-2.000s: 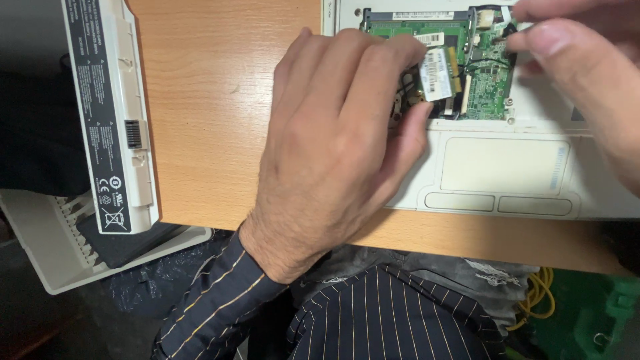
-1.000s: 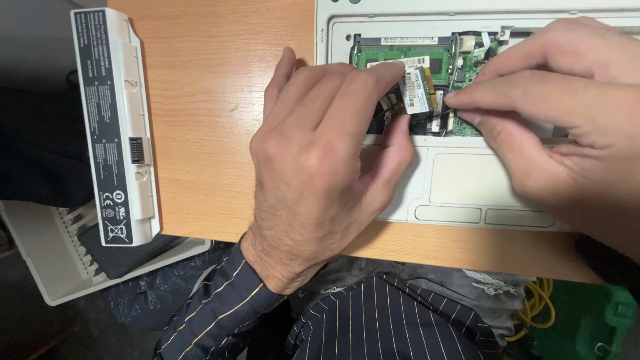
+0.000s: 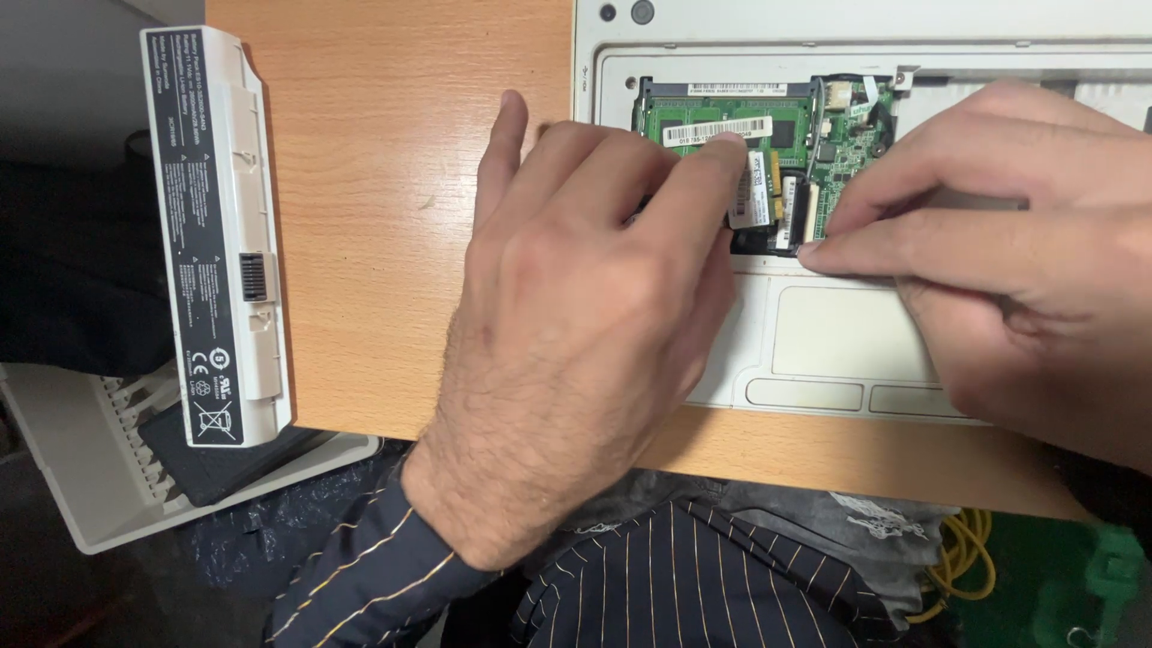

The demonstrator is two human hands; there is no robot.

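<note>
A white laptop [image 3: 666,360] lies underside up, its compartment uncovered. A green memory module [image 3: 783,135] with a label sits in its slot at the compartment's top left. My left hand [image 3: 594,270] holds a small labelled card [image 3: 751,193] with gold contacts, tilted over the opening; the thumb is hidden. The fingertips of my right hand [image 3: 1008,252] are pinched together at the compartment's lower edge, beside a white connector [image 3: 812,211] on the green circuit board [image 3: 837,162]. Whether they grip anything small cannot be told.
A white battery pack [image 3: 261,351] with a black label stretches along the wooden table's [image 3: 378,162] left edge. Below it is a light plastic tray [image 3: 81,504] holding a dark flat object [image 3: 216,459]. A yellow cable [image 3: 963,567] and a green object [image 3: 1098,576] are beneath the table.
My right hand has come down from the board's upper right to the compartment's lower edge. My left hand keeps hold of the small card throughout.
</note>
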